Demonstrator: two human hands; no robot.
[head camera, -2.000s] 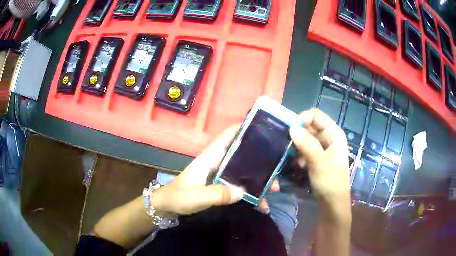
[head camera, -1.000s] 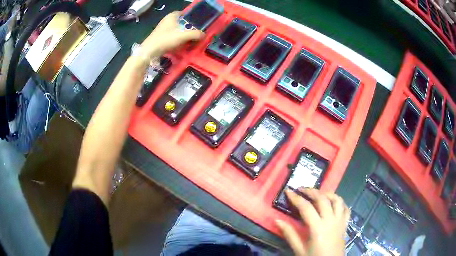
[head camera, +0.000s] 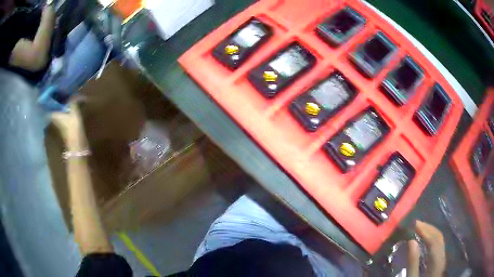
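Observation:
My left hand is stretched out at the far left, below bench level, and holds a teal-edged handheld device, blurred. My right hand is at the bottom right, cut off by the picture's edge, beside shiny clear plastic; its grip is unclear. The red foam tray holds a lower row of several black devices with pale windows and yellow spots, such as this black device. Its upper row holds teal-edged devices, such as this one; the upper row's left pocket is empty.
A second red foam tray stands at the right edge. A white box is at the top left. Brown cardboard with a crinkled clear scrap lies below the bench edge. Another person's arm shows at the upper left.
The view has swung left. My left hand has taken the teal-edged device out of the upper-left pocket and carried it left. My right hand has let go of the black device in the lower-right pocket.

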